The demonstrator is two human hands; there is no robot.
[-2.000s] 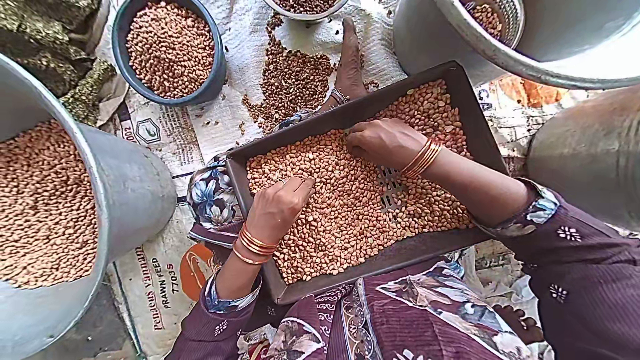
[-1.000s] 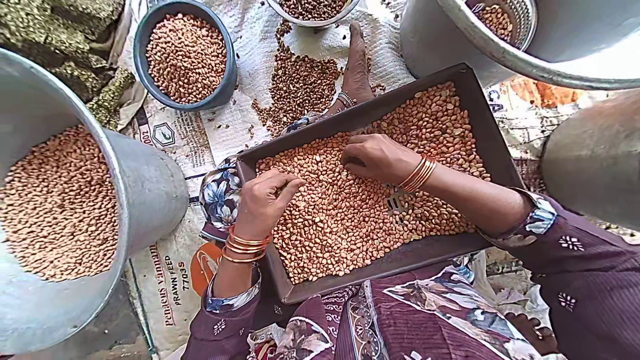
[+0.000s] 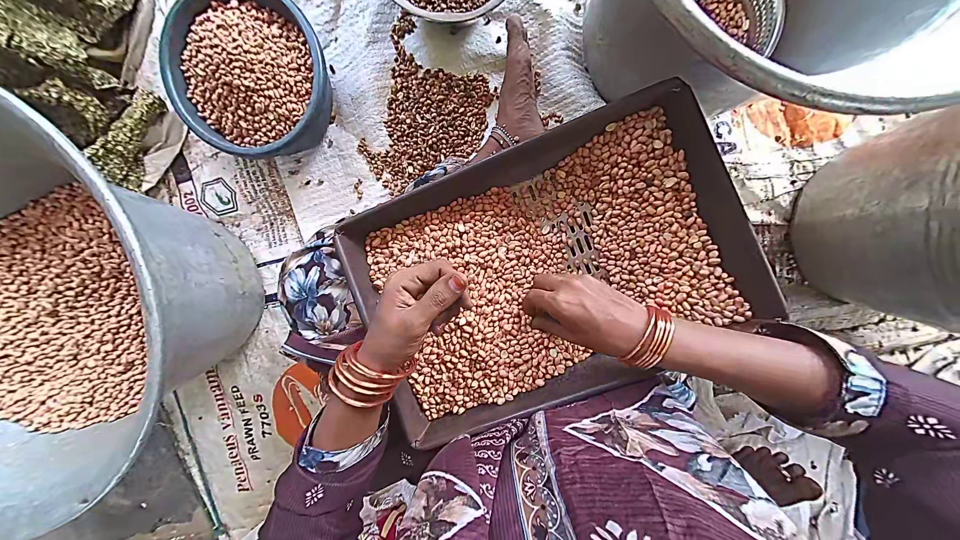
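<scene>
A dark rectangular tray with a slotted bottom rests tilted over my lap, holding reddish-brown nuts or beans in a layer. Part of the slotted bottom shows between the left and right portions of them. My left hand is over the left part, thumb and index finger pinched; whether something small is between them cannot be told. Touching the nuts near the tray's middle is my right hand, its fingers curled down and their tips hidden. Both wrists wear bangles.
A large metal pot of nuts stands at left. A blue-grey tub of nuts is at upper left, beside darker pieces heaped on white sacking. My foot lies beyond the tray. Metal vessels stand at right.
My right hand has moved toward me from the tray's far side to its middle. More of the slotted bottom shows beyond it now.
</scene>
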